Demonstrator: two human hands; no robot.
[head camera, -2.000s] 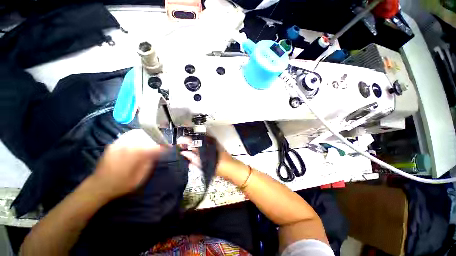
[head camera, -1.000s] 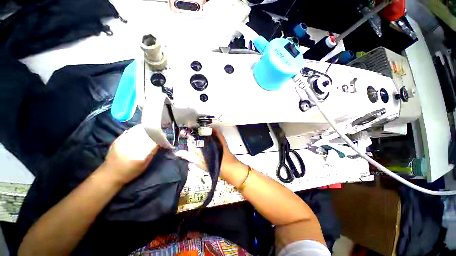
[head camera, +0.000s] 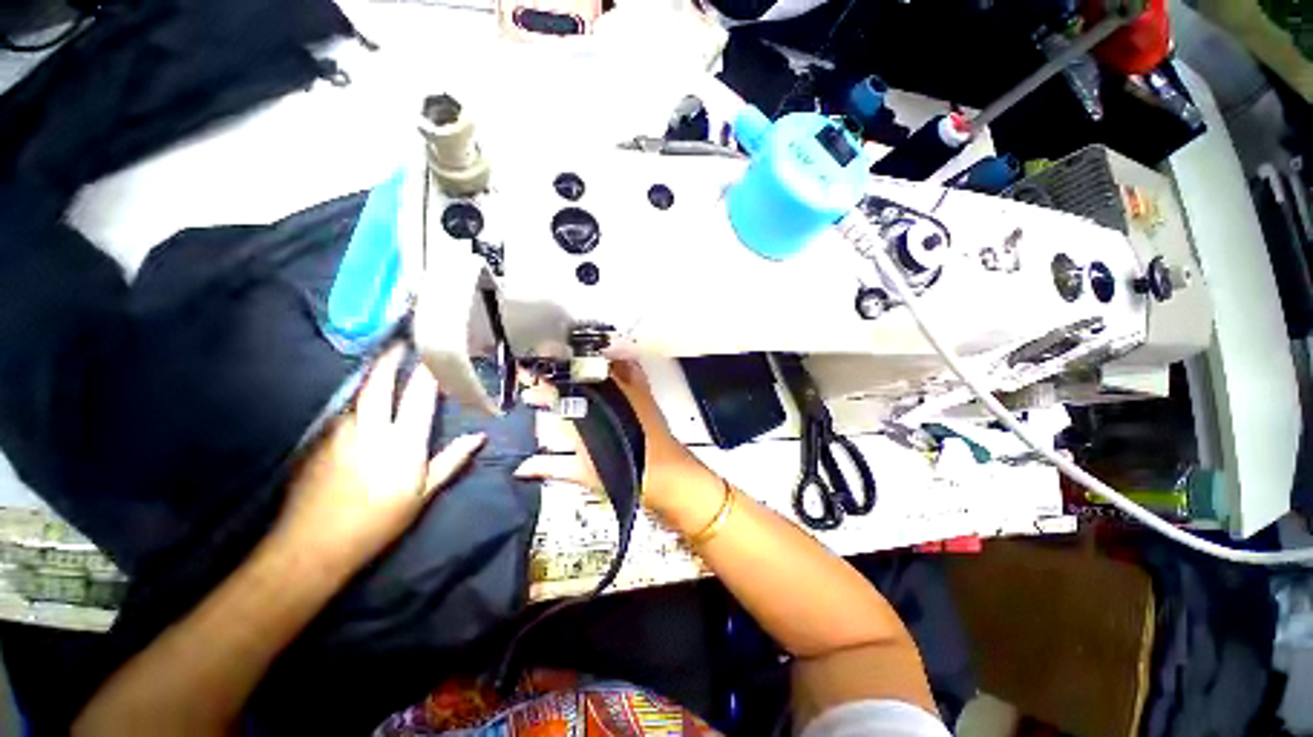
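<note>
The dark garment (head camera: 447, 554) lies left of the needle and hangs over the table's front edge. The white sewing machine (head camera: 691, 274) stands across the table, its needle area (head camera: 555, 377) at the lower left of the head. My left hand (head camera: 360, 468) lies flat on the garment, fingers spread, holding nothing. My right hand (head camera: 612, 432) is beside the needle area, partly hidden by a black strip (head camera: 629, 490). The strip curves down over the front edge. Whether my right fingers grip the cloth or strip is unclear.
A black phone-like rectangle (head camera: 734, 396) and black shears (head camera: 831, 468) lie right of my right hand, under the machine arm. A light blue lamp (head camera: 796, 187) sits on the head, its white cable running right. Small tools (head camera: 958, 439) lie farther right. A cardboard box (head camera: 1058, 612) is below.
My left hand has opened and turned flat on the garment, its fingers now spread. The garment has shifted near the light blue lamp end. My right hand stays beside the needle.
</note>
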